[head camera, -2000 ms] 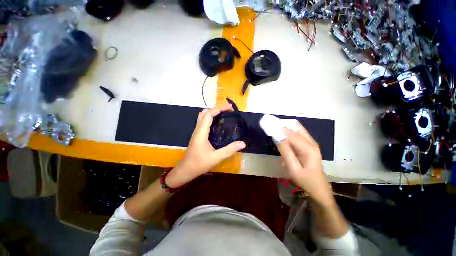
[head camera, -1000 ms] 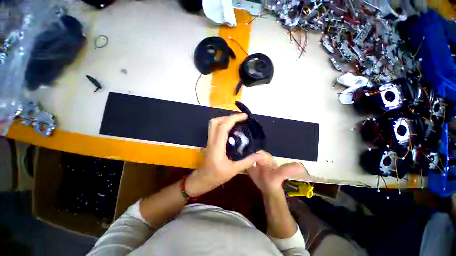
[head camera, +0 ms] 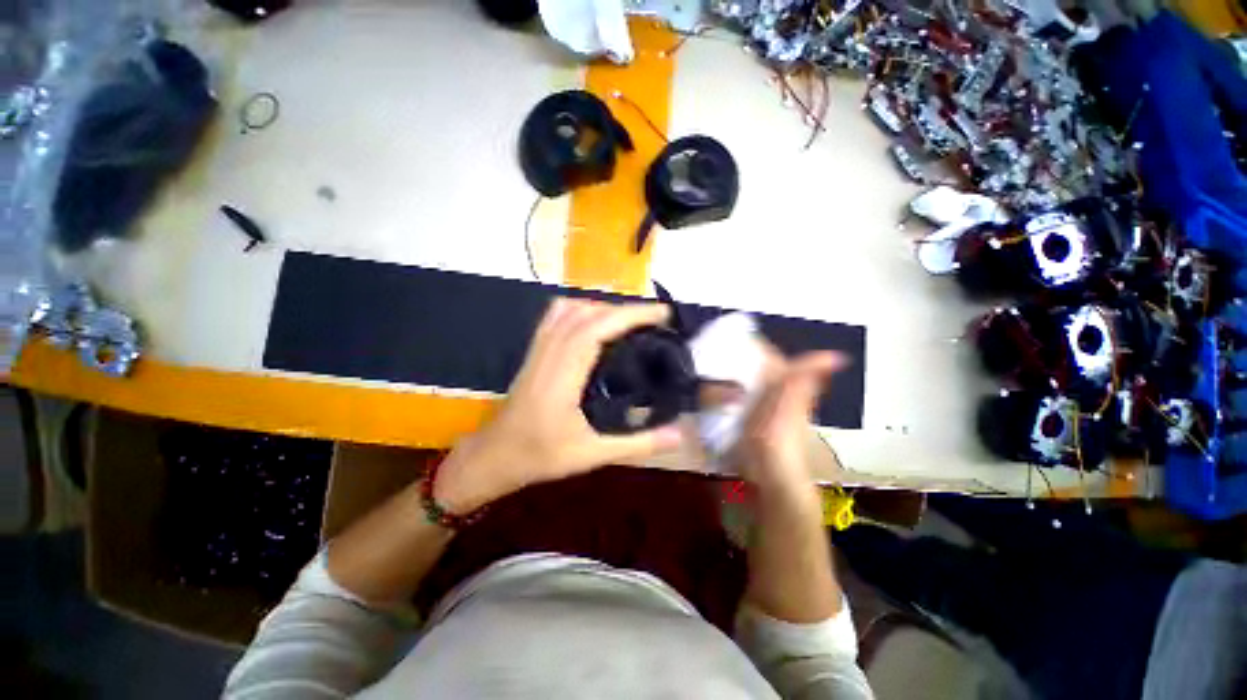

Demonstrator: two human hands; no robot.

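My left hand (head camera: pixel 554 390) grips a glossy black housing shell (head camera: pixel 640 379) around its left side, above the black mat strip (head camera: pixel 397 324). Its dark tab points up at the top. My right hand (head camera: pixel 773 410) is blurred and holds a white wiping cloth (head camera: pixel 728 358) at the shell's right side; whether the cloth touches the shell is unclear. Two more black shells, one at the left (head camera: pixel 569 142) and one at the right (head camera: pixel 692 181), stand by the orange tape (head camera: pixel 611 205) beyond the mat.
Assembled units (head camera: pixel 1060 335) cluster at right, before blue plastic bins (head camera: pixel 1203 178). Wired metal modules (head camera: pixel 957 96) are heaped back right. A clear plastic bag (head camera: pixel 123 137) lies at left, near a small black clip (head camera: pixel 244 226) and wire ring (head camera: pixel 259 111). A cardboard box (head camera: pixel 205 527) is below.
Compared with one second ago, the left hand and shell are slightly further left. The white cloth now shows in the right hand, which is raised beside the shell. The whole view has shifted slightly.
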